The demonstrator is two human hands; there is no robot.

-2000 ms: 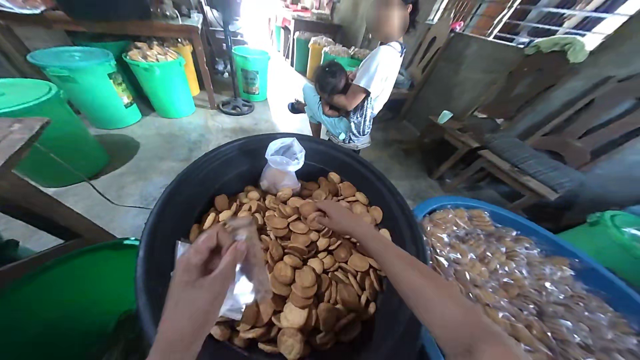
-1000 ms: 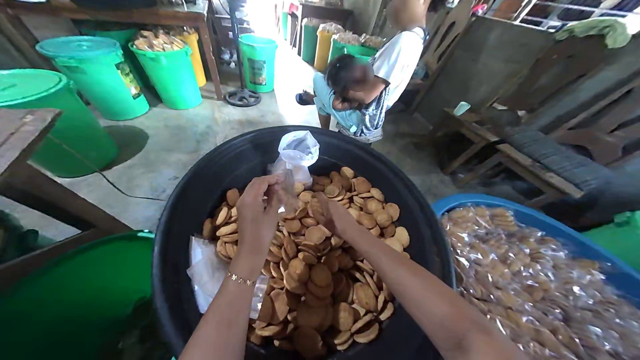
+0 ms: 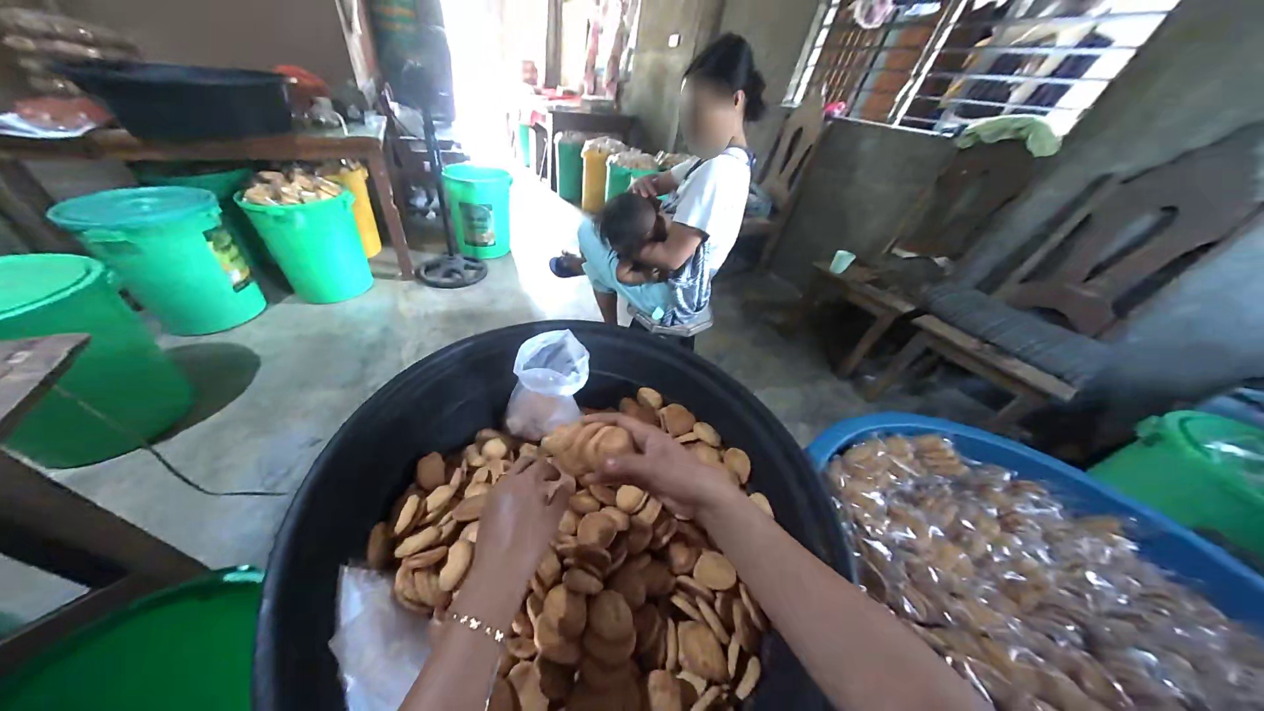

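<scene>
A round black plastic tub (image 3: 341, 474) holds a heap of flat brown biscuits (image 3: 592, 612). My right hand (image 3: 662, 464), near the heap's far side, is closed round a row of biscuits (image 3: 588, 444). Beside it on the left, my left hand (image 3: 528, 504) has bent fingers low over the biscuits; whether it holds any is hidden. Just beyond both hands, an open clear plastic bag (image 3: 548, 375) stands upright with something pale in its lower part. Flat clear plastic bags (image 3: 375, 632) lie inside the tub at the near left.
A blue tub (image 3: 839, 434) full of bagged biscuits (image 3: 987, 553) stands at the right. Beyond the black tub, a person (image 3: 716, 197) holds a child (image 3: 627, 247). Green lidded buckets (image 3: 158, 257) and a wooden table (image 3: 197, 146) are at the left, wooden chairs (image 3: 987, 346) at the right.
My right hand now has a row of biscuits in its grasp. My left hand, by the standing bag a second ago, is now lower over the heap. The view has tilted up.
</scene>
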